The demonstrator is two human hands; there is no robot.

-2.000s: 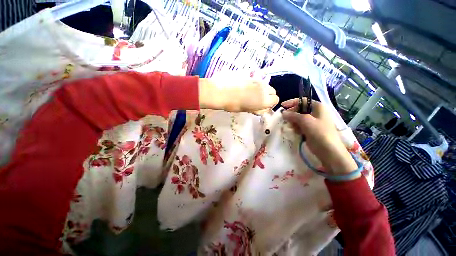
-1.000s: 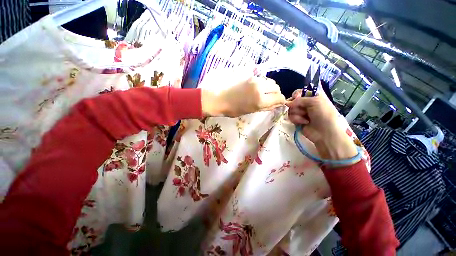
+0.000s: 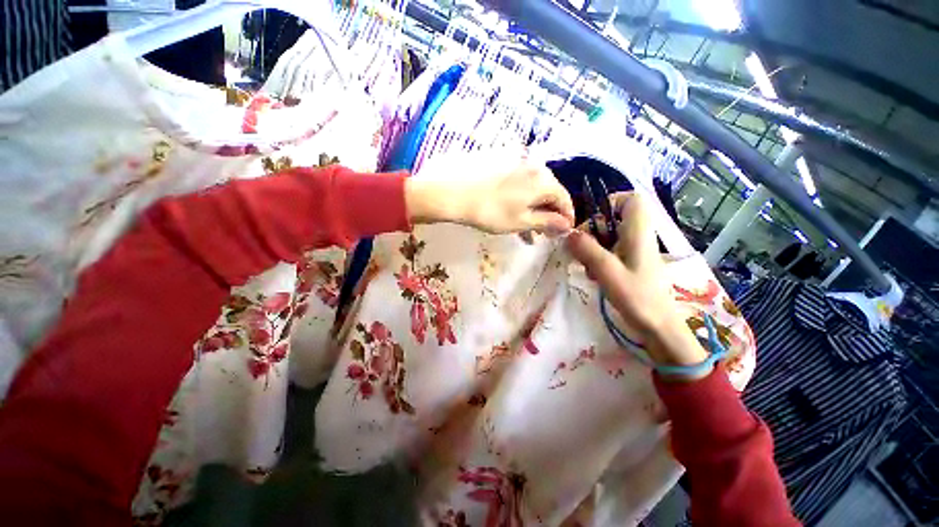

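Note:
A white blouse (image 3: 607,350) with red-pink flowers hangs from a white plastic hanger. My left hand (image 3: 505,201) pinches the blouse's upper front edge below the neck. My right hand (image 3: 628,262) is just right of it, its fingertips at the same edge, with dark thread snips (image 3: 597,206) in its grip, blades pointing up. The pinched spot is partly hidden by my fingers, and I cannot make out a thread. A light blue cord (image 3: 695,365) loops around my right wrist.
Another floral blouse (image 3: 72,134) hangs at the left, behind my left sleeve. A grey metal rail (image 3: 721,144) slants overhead. Striped garments (image 3: 824,381) hang at the right. A bright blue strip (image 3: 427,118) and many white hangers are behind.
My right hand has turned and shifted slightly left and down, and the snips now stand lower, beside my left fingertips. My left hand keeps its pinch. A dark button seen earlier is no longer visible.

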